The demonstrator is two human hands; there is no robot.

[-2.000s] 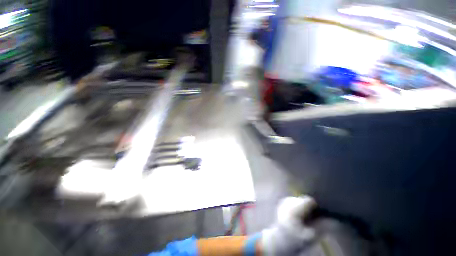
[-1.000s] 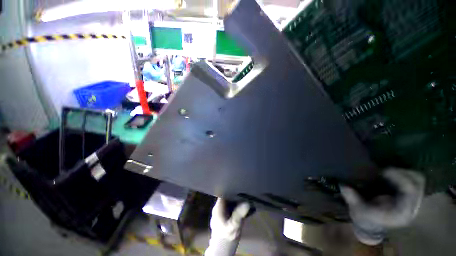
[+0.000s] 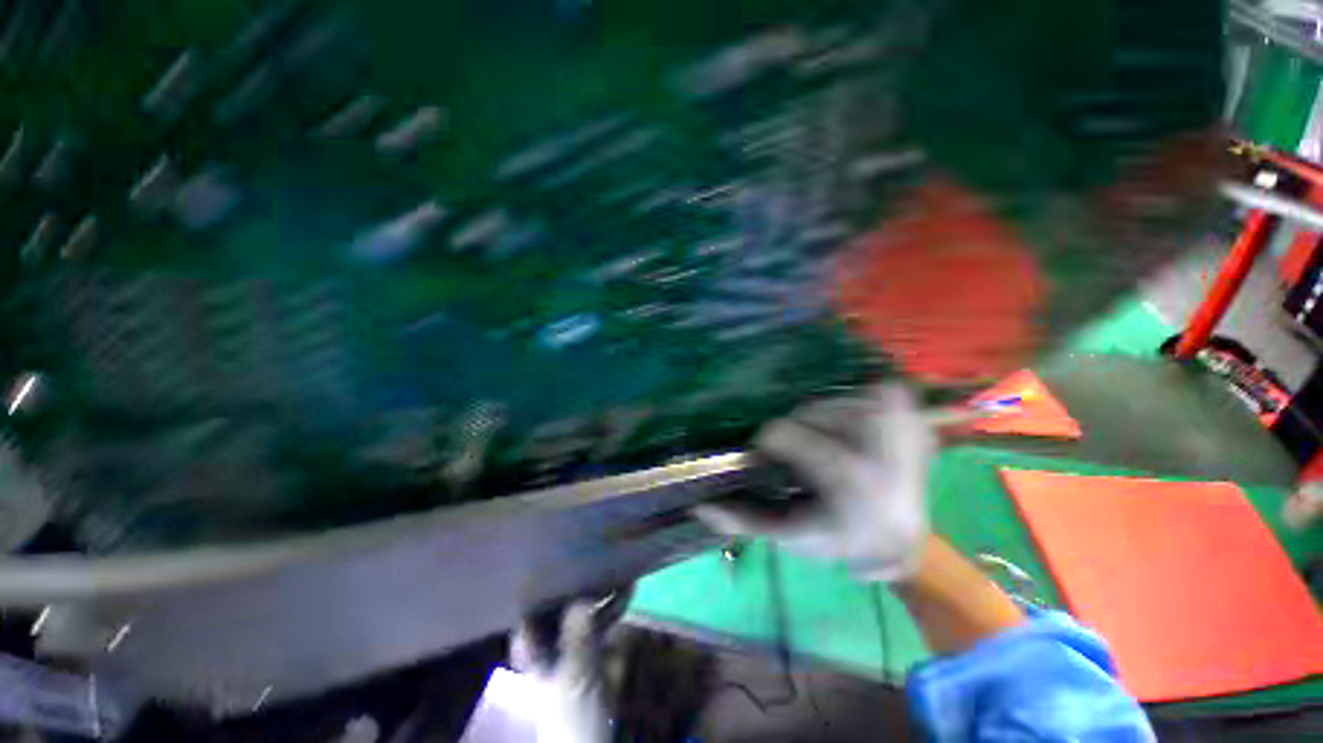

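Note:
A large green circuit board [image 3: 435, 319] fills the upper left and middle, blurred by motion. A grey metal plate [image 3: 348, 595] runs along its lower edge. My right hand [image 3: 856, 479], in a white glove, is closed around the lower right edge of the board and plate. My left hand [image 3: 573, 675], also gloved, is blurred at the bottom, at the plate's lower edge; its fingers are partly hidden. A red-orange patch [image 3: 950, 283] shows at the board's right part; I cannot tell whether it lies on the board or behind it.
A green mat [image 3: 784, 610] lies below and right of the board. A flat orange pad [image 3: 1175, 581] and a smaller orange piece [image 3: 1030, 407] lie on it. A red post [image 3: 1226, 290] stands at the right. A blurred hand of another person [image 3: 1306, 501] may show at the right edge.
The view has swung from the floor and black crates to the green mat. The board now fills the upper view, with the plate low beneath it. My right hand has shifted left and up in view.

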